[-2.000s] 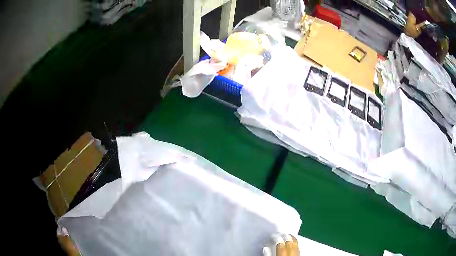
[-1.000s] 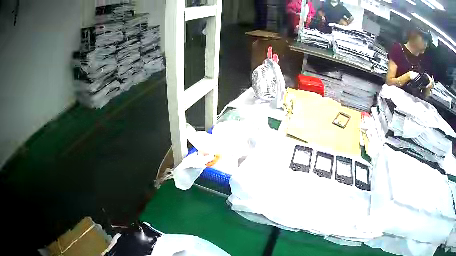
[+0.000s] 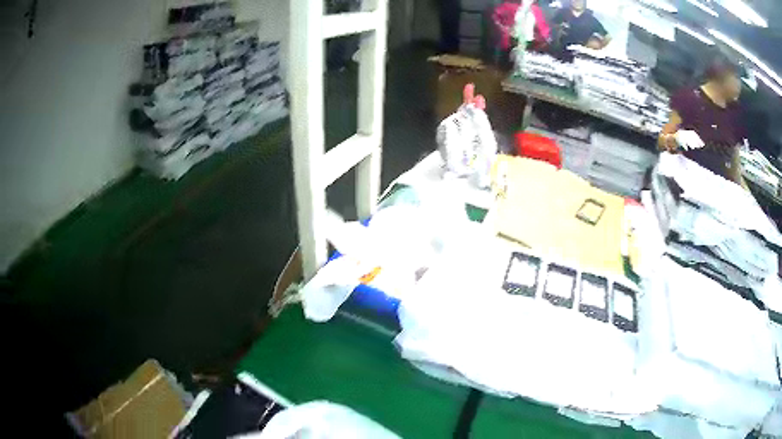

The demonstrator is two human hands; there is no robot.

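Note:
Neither of my hands is in view. Several phone middle frames, black with open windows, lie in a slanting row on white interleaf sheets (image 3: 514,351); one of them (image 3: 559,285) is near the row's middle. A tan cardboard sheet (image 3: 549,201) lies behind them, with one small frame (image 3: 591,211) on it. The rounded edge of a white sheet (image 3: 330,422) shows at the bottom edge, cut off by the picture.
A white upright rack (image 3: 307,137) stands left of a blue basket (image 3: 375,300) with a clear bag. Layered stacks (image 3: 716,223) stand at right. A cardboard piece (image 3: 133,407) is at bottom left. A whitish red-topped bottle (image 3: 467,141) and people (image 3: 707,116) are behind.
The view has tipped up from the near white sheet, and both my hands have left the picture. The person at the back right no longer shows the dark item in hand.

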